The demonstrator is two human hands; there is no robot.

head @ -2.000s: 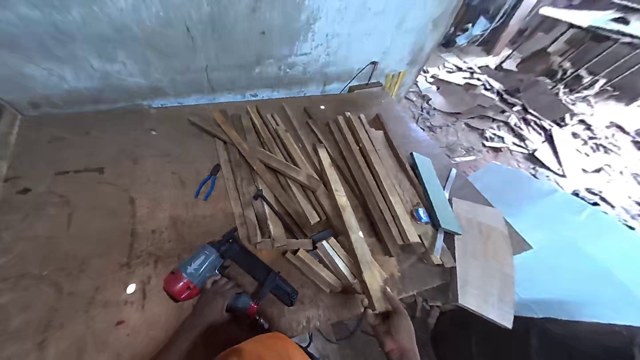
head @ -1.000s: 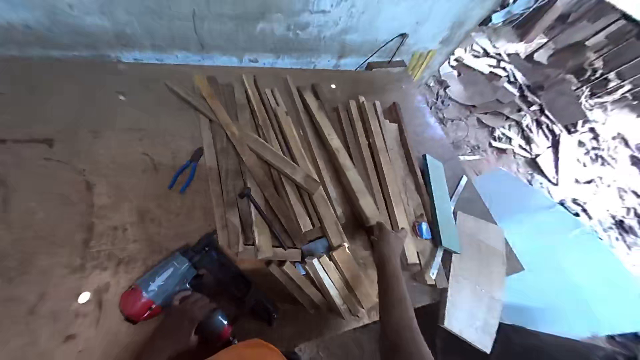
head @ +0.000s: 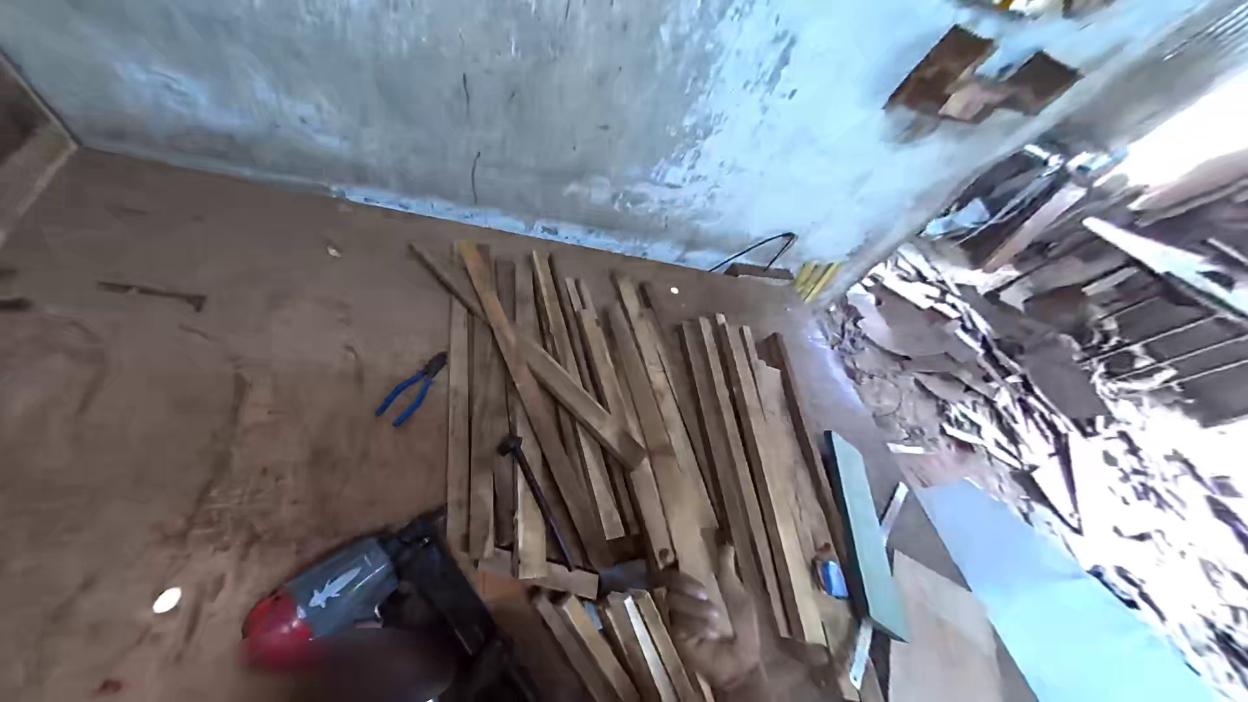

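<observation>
A red, grey and black pneumatic nail gun (head: 351,595) is at the lower left, its handle in my blurred left hand (head: 375,663). My right hand (head: 717,629), also blurred, is at the near end of a wooden strip (head: 682,497) among many strips lying roughly side by side; whether it grips the strip is not clear. A hammer (head: 541,502) rests on the strips left of that hand. Blue-handled pliers (head: 412,390) lie on the brown work surface to the left of the wood. Short wood pieces (head: 585,643) sit between the nail gun and my right hand.
A worn blue-grey wall (head: 409,117) rises behind the surface. At right are a green board (head: 866,536), a small blue object (head: 832,578), a pale wood panel (head: 941,634) and a light blue sheet (head: 1053,585). Scrap wood (head: 1014,400) covers the ground beyond.
My right hand held a strip's near end 2 seconds ago; that strip then was laid farther left among the others. The view has tilted up toward the wall.
</observation>
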